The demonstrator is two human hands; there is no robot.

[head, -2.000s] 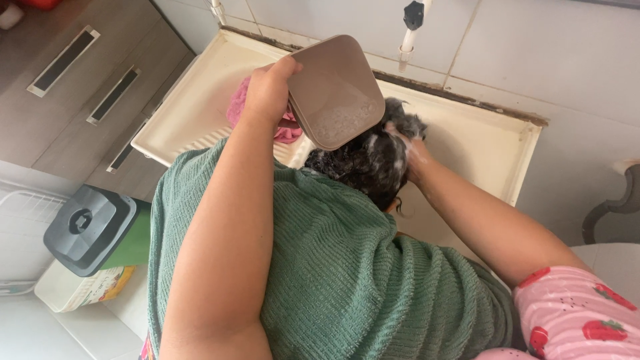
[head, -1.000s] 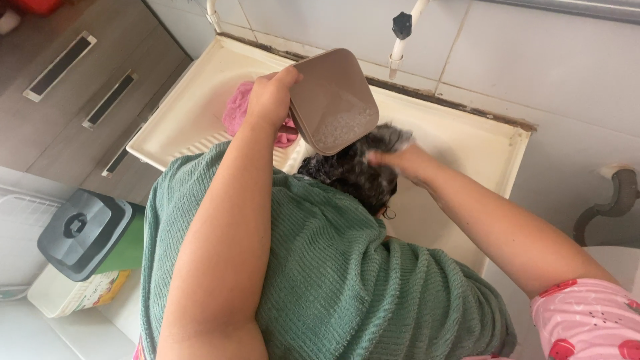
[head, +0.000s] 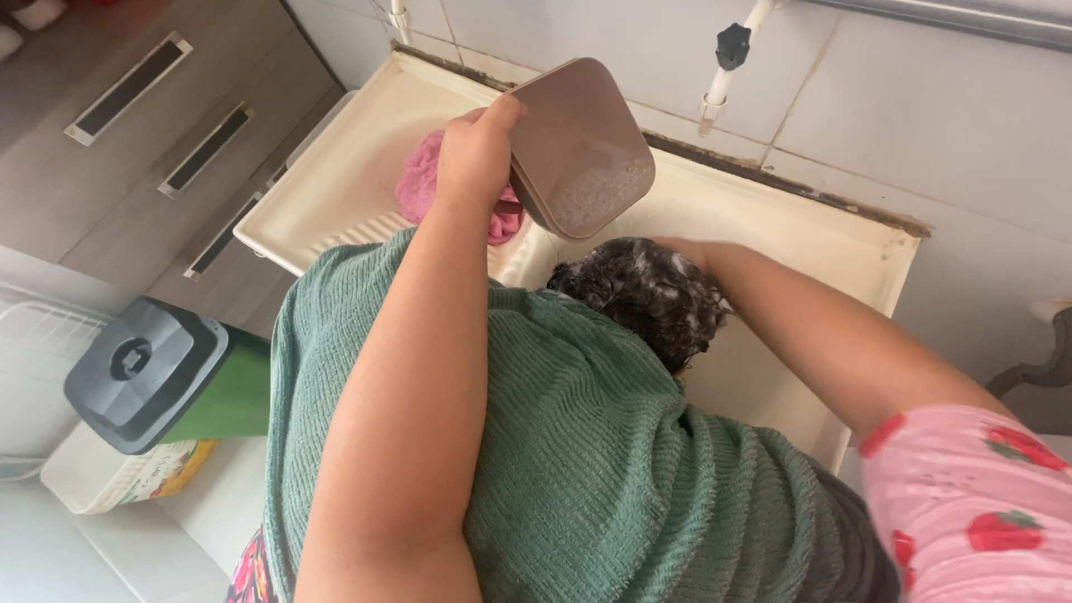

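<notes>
My left hand (head: 481, 155) grips a brown square plastic container (head: 582, 146) by its left edge. The container is tilted, with bubbly liquid at its lower end. Just below it, a person's dark wet hair (head: 645, 297) carries white lather, the head bent over a cream laundry sink (head: 779, 335). My right hand (head: 691, 255) is at the far side of that head, its fingers mostly hidden behind the hair. A green ribbed towel (head: 578, 444) covers the person's back and shoulders.
A crumpled pink cloth (head: 419, 180) lies on the sink's ribbed left part. A white tap with a black knob (head: 733, 46) projects from the tiled wall. At left are a drawer unit (head: 75, 201), a green bin with a grey lid (head: 146, 373) and a white tub (head: 100, 481).
My right hand has shifted from the upper, visible part of the lathered hair to its far side. My left hand still holds the container above the head.
</notes>
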